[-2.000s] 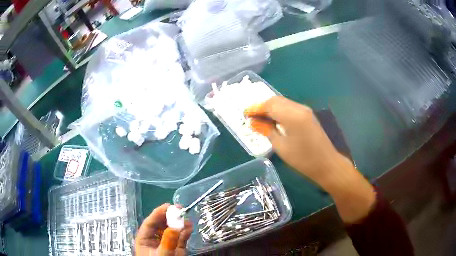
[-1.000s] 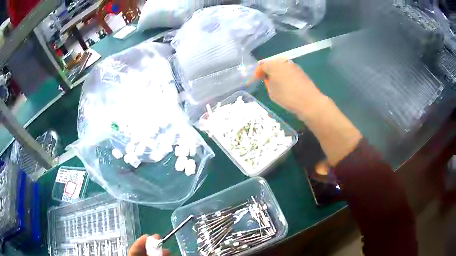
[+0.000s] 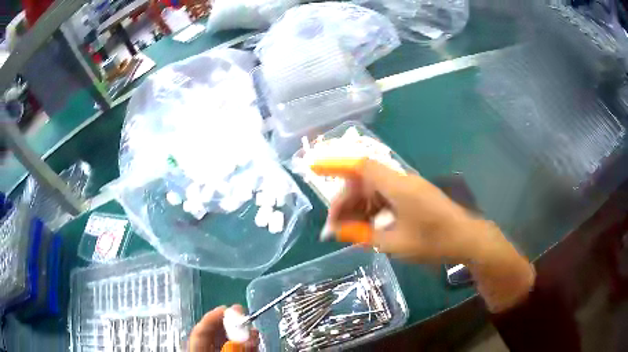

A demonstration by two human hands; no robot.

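Observation:
My left hand (image 3: pixel 224 333), cut off by the bottom edge, holds a white cap (image 3: pixel 236 324) with a thin metal rod (image 3: pixel 274 305) sticking out up and to the right. My right hand (image 3: pixel 406 216), blurred, is over the near end of the tub of white sleeves (image 3: pixel 352 141). Its orange-covered index finger and thumb are apart, and a small white piece (image 3: pixel 383 219) shows among its curled fingers. It hides much of the tub. The clear tub of metal rods (image 3: pixel 330 309) is just right of my left hand.
An open clear bag of white caps (image 3: pixel 206 151) lies behind my left hand. A blister tray (image 3: pixel 131 295) and labelled clear box (image 3: pixel 105 238) are at left, beside blue-edged trays (image 3: pixel 43 268). Clear boxes (image 3: pixel 313 103) stand behind. A dark phone (image 3: pixel 458 273) is partly under my right wrist.
My right hand moved from beyond the sleeve tub back toward me, over its near end, with index finger and thumb spread. My left hand still holds the cap and rod, now showing more.

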